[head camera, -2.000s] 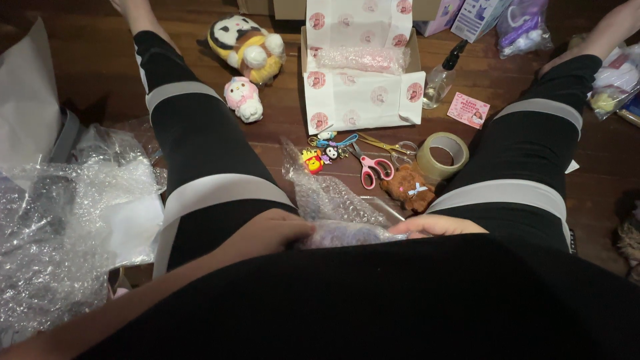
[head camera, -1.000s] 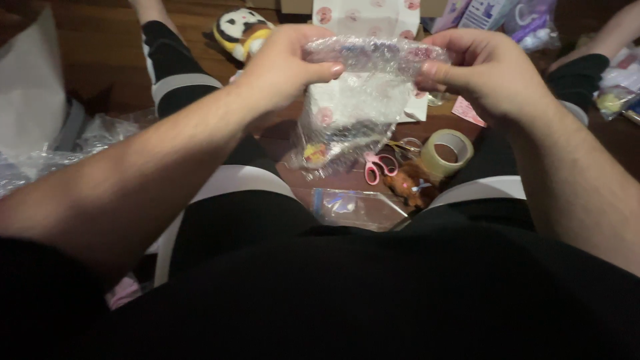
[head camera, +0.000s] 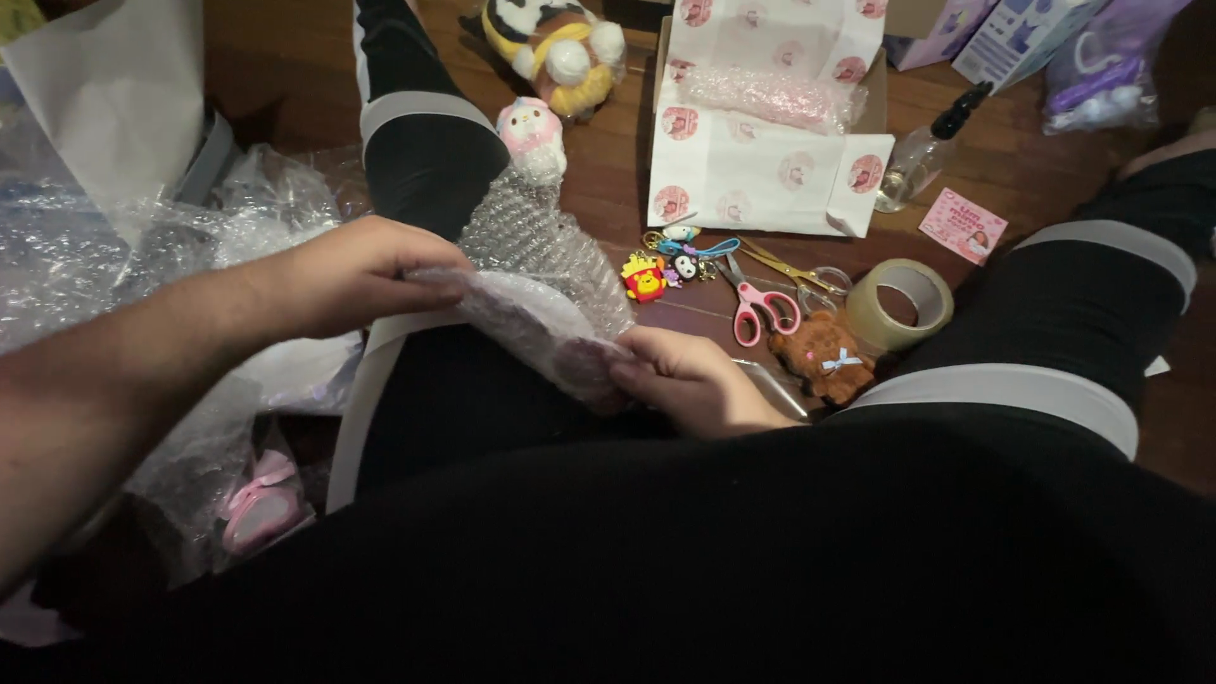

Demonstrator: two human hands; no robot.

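Note:
Between my two hands is a bubble-wrapped bundle [head camera: 546, 328], its contents blurred by the plastic. My left hand [head camera: 389, 271] grips its upper left end, and my right hand [head camera: 689, 380] pinches its lower right end. Loose bubble wrap [head camera: 551, 237] trails behind the bundle toward a pink and white plush [head camera: 532, 133]. Right of it lie rubber character keychains [head camera: 655, 271], pink-handled scissors [head camera: 760, 309], gold-coloured scissors [head camera: 793, 271], a brown plush bear [head camera: 822, 356] with a light blue bow and a roll of clear tape [head camera: 898, 304].
An open box lined with printed tissue paper [head camera: 769, 180] holds a pink bubble-wrapped roll [head camera: 774, 95]. Nearby are a spray bottle [head camera: 921, 157], a pink card [head camera: 962, 226] and a bagged yellow plush [head camera: 560, 57]. Crumpled bubble wrap [head camera: 275, 204] and a bagged pink item [head camera: 261, 508] lie at left.
Both hands have come down from in front of the box with the wrapped bundle, which is now held low and slanted over my lap. The tissue-lined box shows again.

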